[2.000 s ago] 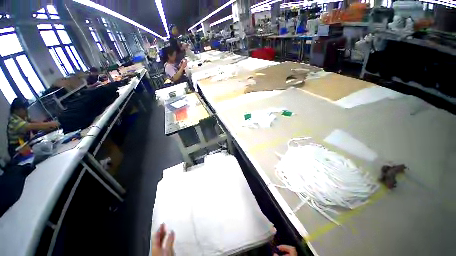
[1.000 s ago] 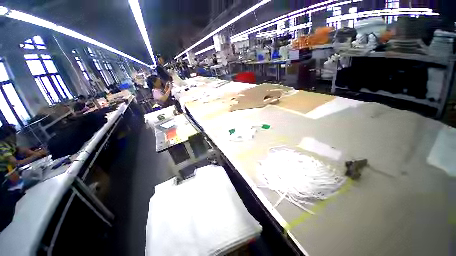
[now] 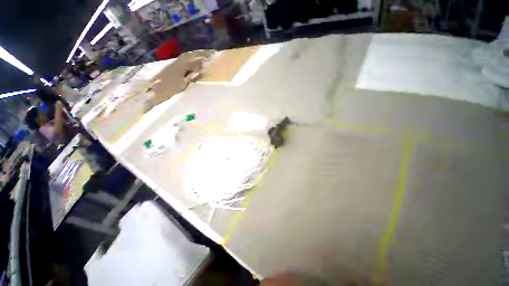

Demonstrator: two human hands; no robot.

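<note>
A blurred skin-toned patch, probably one of my hands (image 3: 298, 280), is cut off by the bottom edge; which hand it is and what it holds cannot be told. No other hand shows. The finished panel pile (image 3: 148, 246), white and flat, lies at lower left below the table's edge. On the grey-beige table cover (image 3: 329, 206), a round heap of long white edging strips (image 3: 223, 170) lies left of centre. A small crumpled dark cloth (image 3: 278, 132) touches its upper right side. A small white rectangle (image 3: 248, 122) lies above the heap.
Yellow tape lines (image 3: 397, 198) cross the cover. White fabric (image 3: 418, 67) lies at the upper right. Brown sheets (image 3: 176, 78) and white pieces with green ends (image 3: 163, 138) lie farther up the table. A person (image 3: 53, 120) is at the far left beside a small side table (image 3: 70, 179).
The view has swung right and down, so the strips and panel pile sit farther left. Both hands showed at the pile two seconds ago, none one second ago; now a blurred patch shows at the bottom.
</note>
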